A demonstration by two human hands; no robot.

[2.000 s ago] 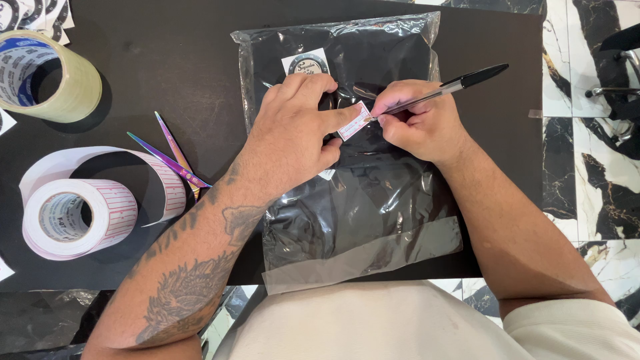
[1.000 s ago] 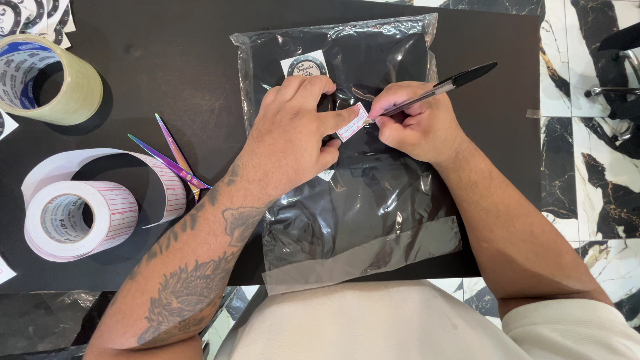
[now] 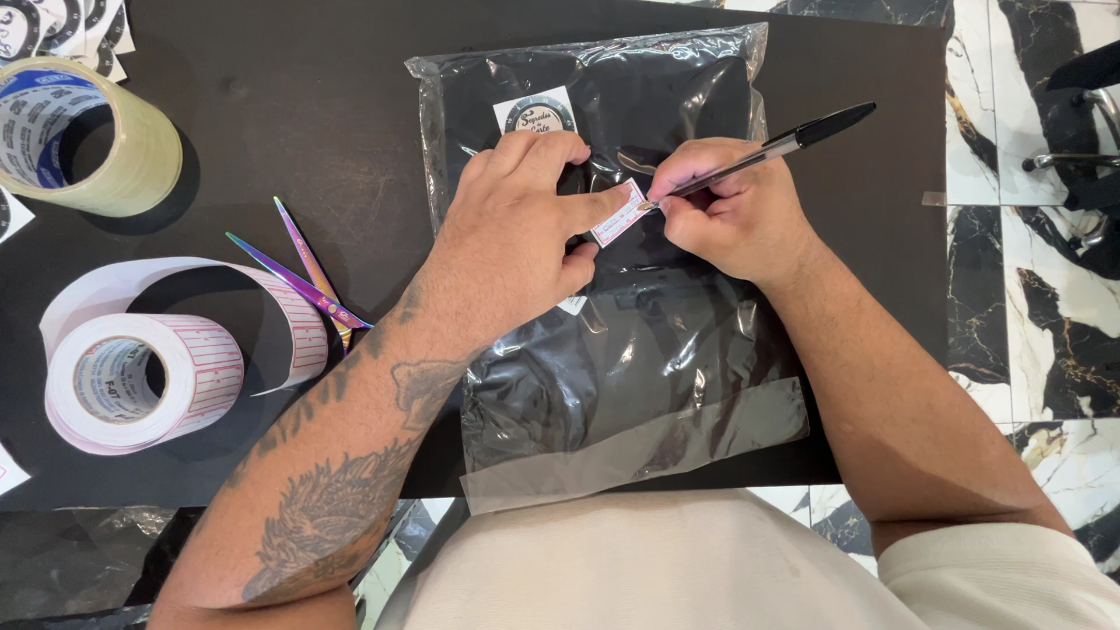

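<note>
A clear plastic bag [image 3: 647, 350] with dark folded contents lies on the black table. My left hand [image 3: 525, 227] rests on its upper part, fingers spread, the index fingertip pressing down a small white label with red print [image 3: 619, 219]. In my right hand [image 3: 731, 210] is a black-capped ballpoint pen [image 3: 770, 149], slanted, its tip at the label's right end. A square sticker with a round black emblem [image 3: 535, 109] shows above my left fingers, partly covered by them. Below my left thumb a bit of white paper [image 3: 572, 304] peeks out.
Left of my forearm lie open iridescent scissors [image 3: 319, 297] and a roll of red-printed labels [image 3: 197, 376] with a loose curled strip. A wide roll of clear tape [image 3: 131, 166] stands at the upper left, near round-emblem stickers [image 3: 66, 31]. The table's right edge [image 3: 947, 262] borders a marble-patterned floor.
</note>
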